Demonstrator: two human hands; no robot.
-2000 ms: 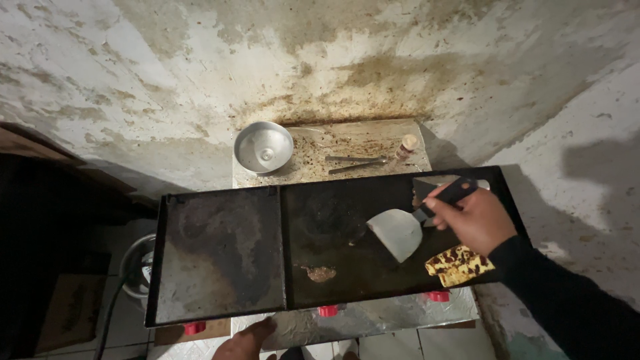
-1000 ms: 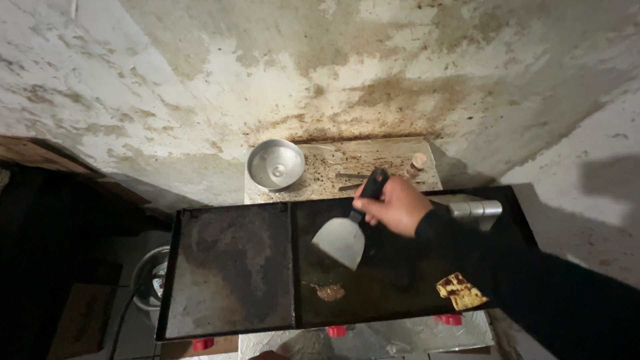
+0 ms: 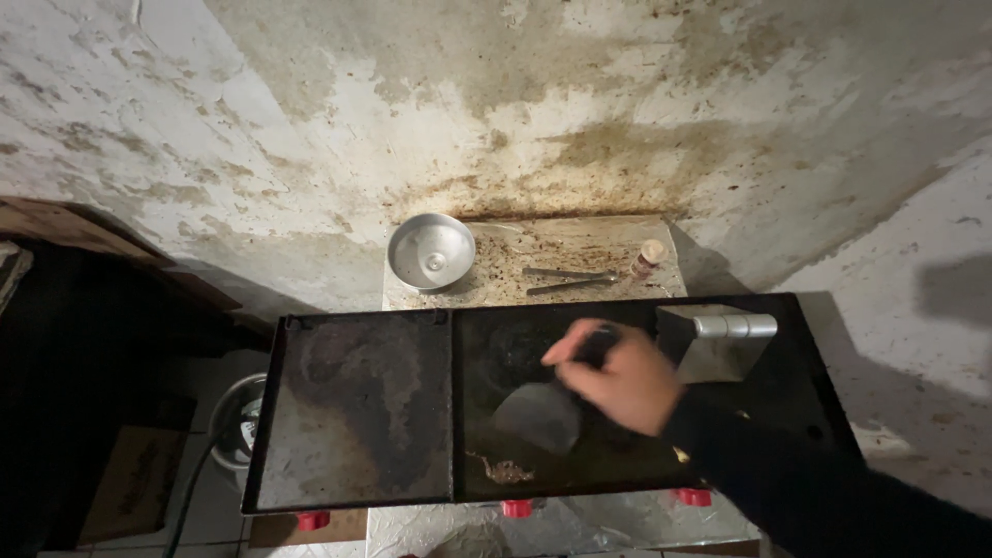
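Note:
My right hand (image 3: 620,376), in a dark sleeve, grips the black handle of a wide metal scraper (image 3: 540,417) over the right section of a black flat-top griddle (image 3: 457,403). The blade is motion-blurred. Just in front of it lies a small brown heap of food scraps (image 3: 508,470). A metal press with a cylindrical handle (image 3: 735,325) rests at the back right. Only a yellow edge of food (image 3: 681,455) shows beside my sleeve, which hides the rest. At the bottom edge a blurred bit of what may be my left hand shows; its state is unclear.
Behind the griddle, a foil-covered surface (image 3: 496,263) holds a metal bowl (image 3: 432,253), metal tongs (image 3: 570,279) and a shaker bottle (image 3: 649,258). Red knobs (image 3: 517,508) line the griddle's front. A stained wall (image 3: 542,116) rises behind. At the lower left are a metal basin (image 3: 232,418) and a cardboard box (image 3: 128,484).
My right hand and the scraper have moved left from the griddle's right part. The browned yellow food, plain to see before, is now mostly behind my sleeve. The metal press has come into fuller view.

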